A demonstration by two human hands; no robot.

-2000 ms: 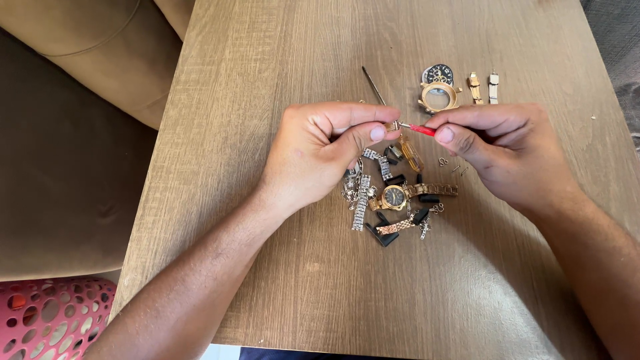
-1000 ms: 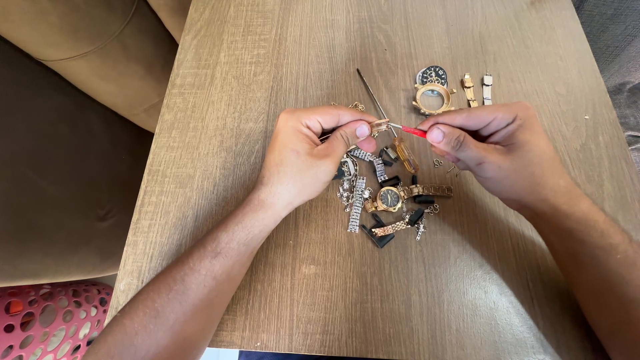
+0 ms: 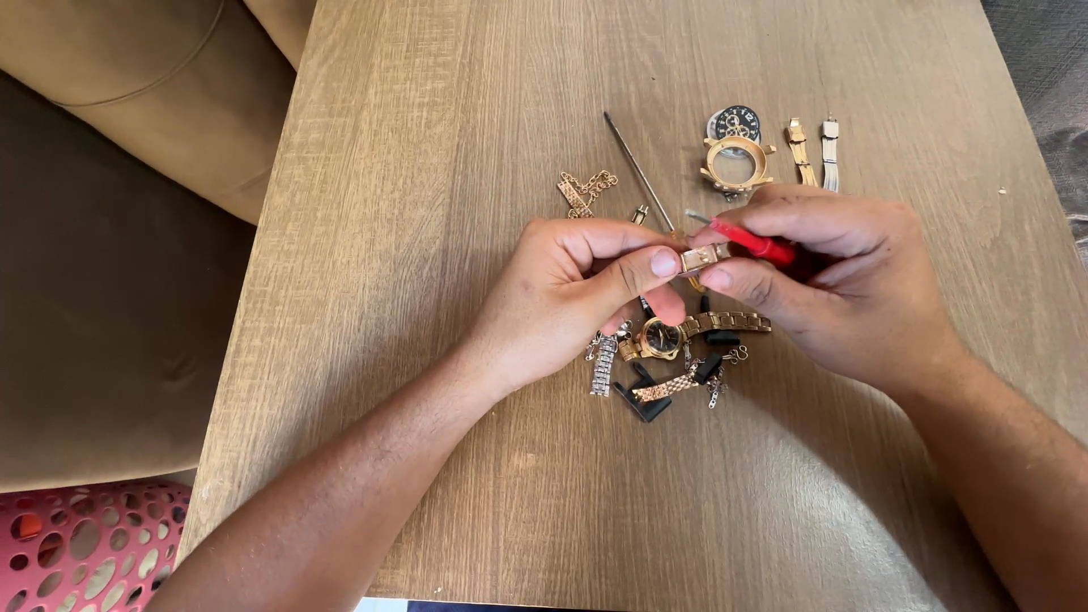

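My left hand (image 3: 578,297) pinches a small gold-tone metal watch clasp (image 3: 700,257) between thumb and fingers. My right hand (image 3: 833,280) holds a small red-handled screwdriver (image 3: 752,241) against its palm side, its thin tip pointing up and left above the clasp, while the thumb and a finger are at the clasp's right end. Below the hands lie a gold watch with a dark dial (image 3: 660,337), a silver link bracelet piece (image 3: 603,365), a rose-gold bracelet piece (image 3: 665,388) and black plastic pieces (image 3: 643,401).
Beyond the hands are a gold watch case (image 3: 736,163), a black chronograph dial (image 3: 736,123), two strap pieces with clasps (image 3: 799,153), (image 3: 830,153) on the wooden table (image 3: 476,527). A long screwdriver (image 3: 639,170) and a chain bracelet (image 3: 575,200) lie further left. A pink perforated basket (image 3: 85,544) stands lower left.
The red screwdriver's tip was at the held piece; now it points above the clasp, and my right thumb and finger have come close to my left fingertips.
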